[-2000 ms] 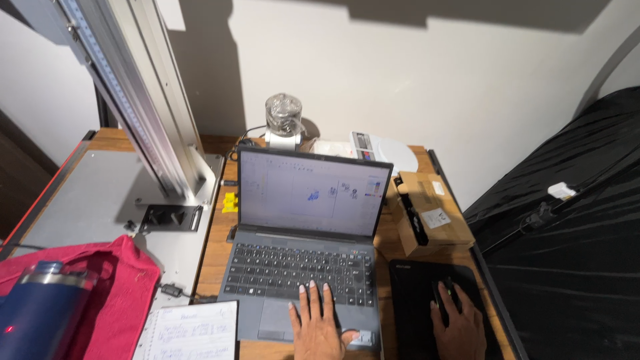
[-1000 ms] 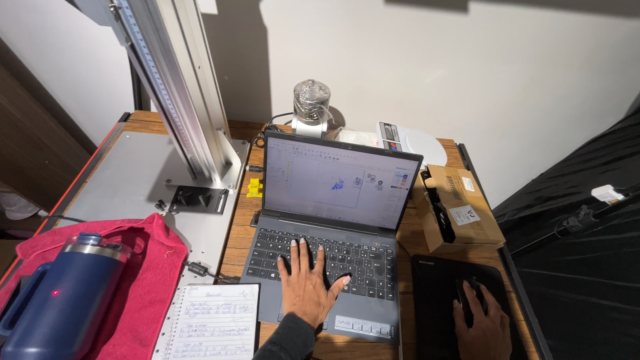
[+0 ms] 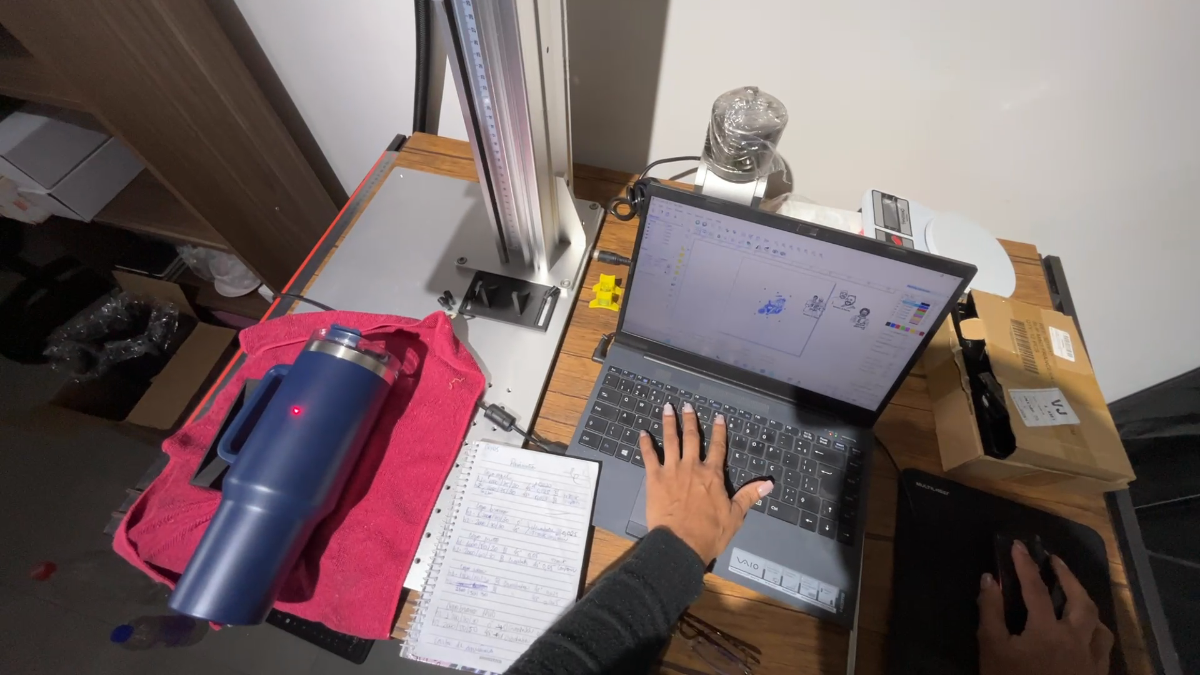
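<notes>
My left hand (image 3: 692, 487) rests spread over the keyboard of an open grey laptop (image 3: 806, 572), fingertips on the keys and thumb out to the right. On the black mouse pad (image 3: 937, 562) at the right, my right hand (image 3: 1045, 609) is closed around a black computer mouse (image 3: 1012, 581). The laptop screen (image 3: 750, 281) shows a drawing program with small figures. Left of the laptop lies a spiral notebook (image 3: 516, 562) with handwriting. Farther left, a blue tumbler (image 3: 291, 469) with a handle lies on a red cloth (image 3: 403, 497), a red light dot on its side.
A metal column (image 3: 525, 141) rises from a grey base plate (image 3: 366, 234). Behind the laptop stand a plastic-wrapped cylinder (image 3: 745, 136) and a white scale (image 3: 947, 244). An open cardboard box (image 3: 1078, 431) sits at the right. Yellow pieces (image 3: 607, 292) and cables lie between plate and laptop.
My left hand has moved from the laptop's lower edge up onto the keys. My right hand stays on the mouse. The view has swung left, showing more of the tumbler and shelves.
</notes>
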